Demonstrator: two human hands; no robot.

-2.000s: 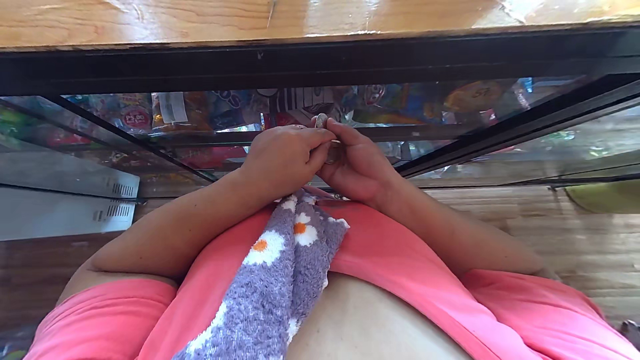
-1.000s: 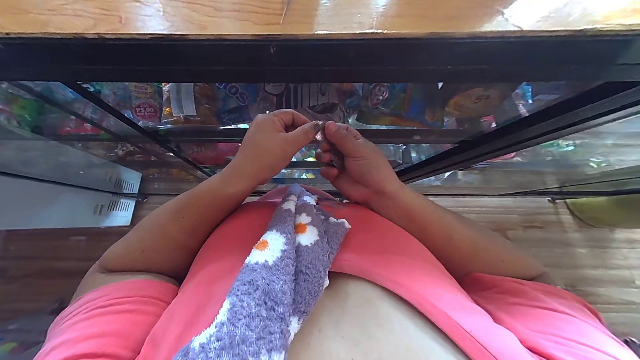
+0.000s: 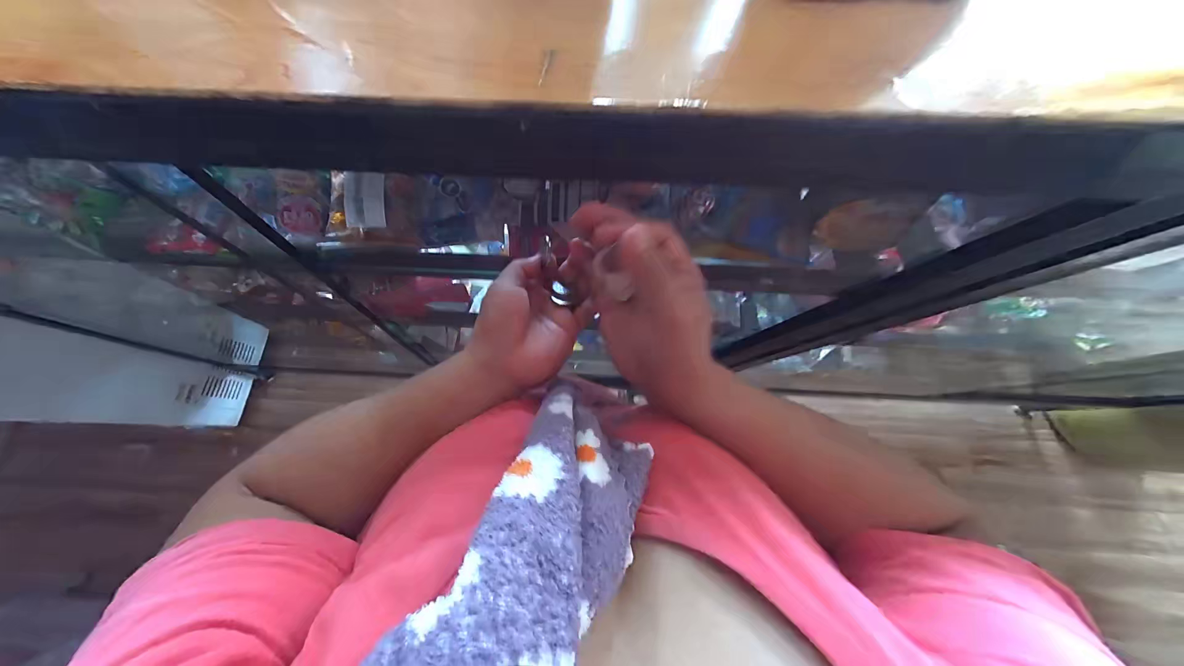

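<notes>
My left hand (image 3: 532, 324), palm partly up, has a small shiny metal ring-like object (image 3: 561, 292) at its fingers; what exactly it is cannot be told. Close on its right is my right hand (image 3: 652, 305), blurred, with its fingers bent around a small pale thing (image 3: 616, 285) that is too unclear to name. Both hands are in front of the glass case, below its wooden top. A fuzzy purple cloth with white and orange daisies (image 3: 546, 536) hangs down my front, just under the hands.
The wooden counter top (image 3: 444, 46) with its black frame edge (image 3: 518, 139) runs across the front. Behind glass, shelves hold colourful plastic packages (image 3: 301, 208). A white vented box (image 3: 120, 342) stands at the left, and a greenish object (image 3: 1119, 435) lies at the right on the wood-look floor.
My hands, earlier pressed together at the fingertips, have shifted; the left palm has turned up and a metal ring-like object now shows there.
</notes>
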